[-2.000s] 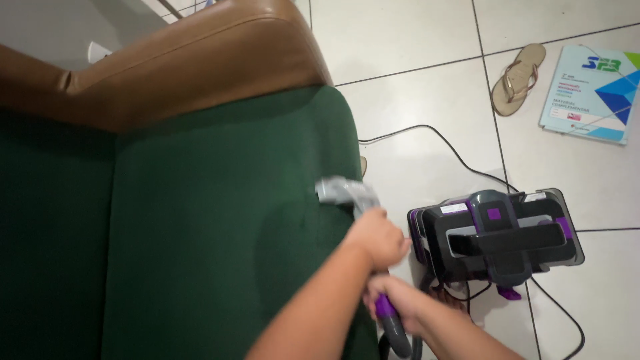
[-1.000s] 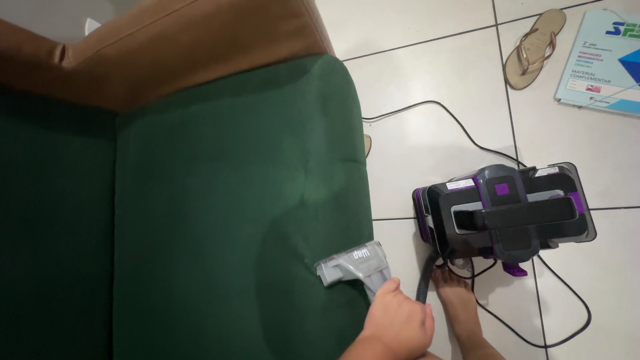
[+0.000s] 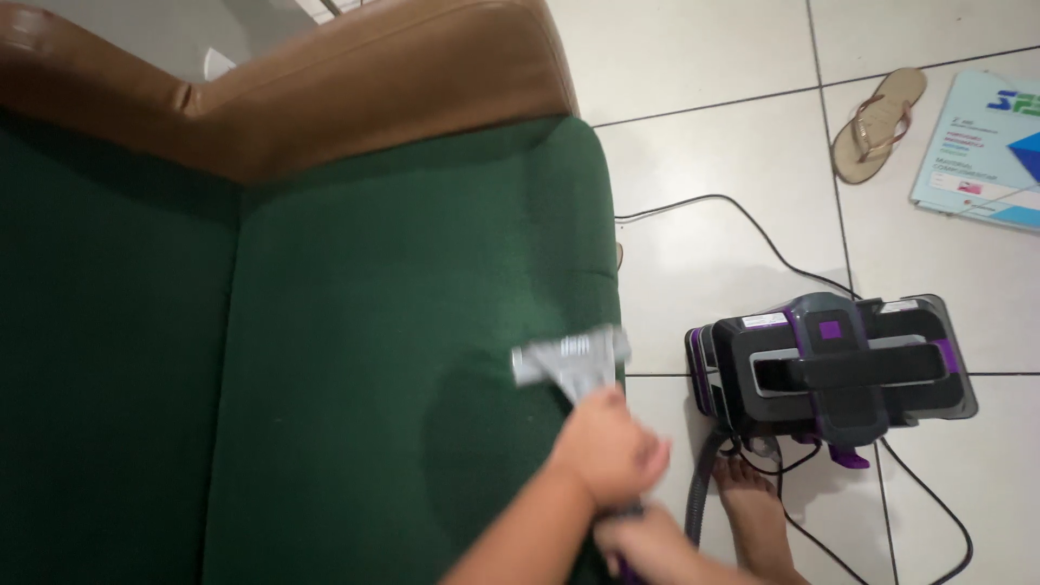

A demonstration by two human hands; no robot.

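A clear plastic upholstery nozzle (image 3: 573, 357) lies over the right edge of the green fabric seat cushion (image 3: 390, 325). My left hand (image 3: 609, 447) is closed around the neck just behind the nozzle head. Lower down, my right hand (image 3: 650, 536) grips the dark and purple handle, blurred and partly cut off by the frame. The black and purple portable cleaning machine (image 3: 837, 366) stands on the floor to the right, and its grey corrugated hose (image 3: 700, 487) runs down from it.
A brown leather-look armrest (image 3: 422, 73) borders the cushion. Black power cord (image 3: 764, 231) loops over the tiled floor. A beige flip-flop (image 3: 881, 126) and a light blue book (image 3: 975, 162) lie at the upper right. A bare foot (image 3: 751, 504) is beside the machine.
From one second ago, the nozzle has moved up along the cushion's edge relative to the seat. Both hands now show on the tool, as they did two seconds ago.
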